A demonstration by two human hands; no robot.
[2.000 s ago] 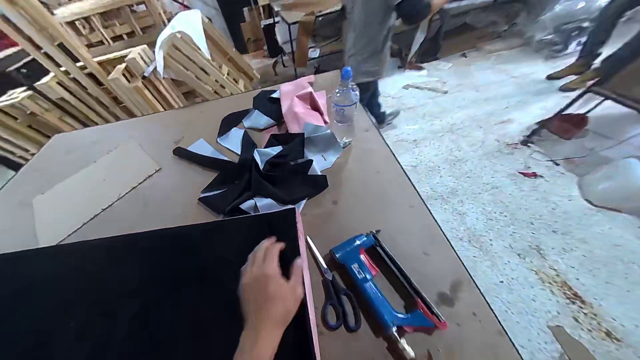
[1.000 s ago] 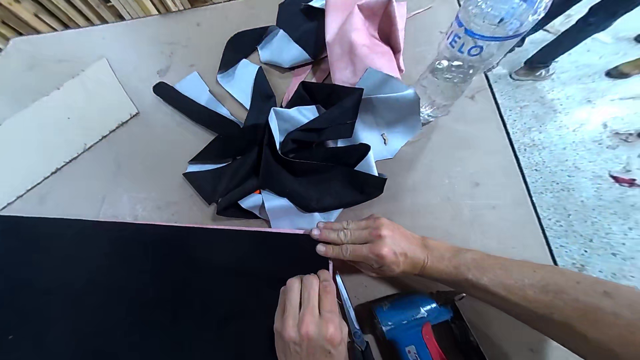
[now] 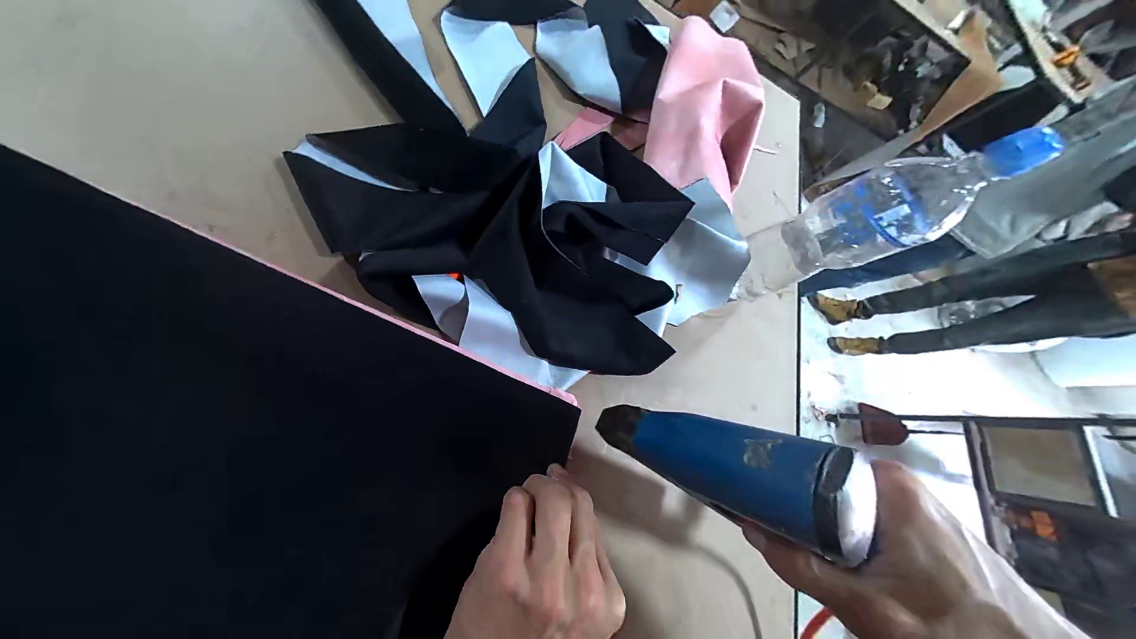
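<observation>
A flat panel covered in black fabric point(image 3: 266, 426), with a pink edge, fills the lower left. My left hand point(image 3: 546, 559) rests at its right edge near the corner, fingertips bent against the fabric; whether it pinches the edge is hard to tell. My right hand point(image 3: 852, 559) grips a blue pneumatic staple gun point(image 3: 728, 470), whose dark nose points left, just right of the panel's corner and apart from it. Beyond the corner lies a heap of black and light grey fabric scraps point(image 3: 532, 240). The scissors are not in view.
A pink fabric piece point(image 3: 706, 106) lies behind the scraps. A clear plastic bottle with a blue cap point(image 3: 887, 213) stands near the table's right edge point(image 3: 797, 355). Past that edge are people's legs point(image 3: 985, 311) on the pale floor. An orange hose point(image 3: 815, 624) shows at the bottom.
My right hand has left the panel's corner and taken hold of the staple gun, which lay on the table before. My left hand stays by the panel's edge. The view has turned.
</observation>
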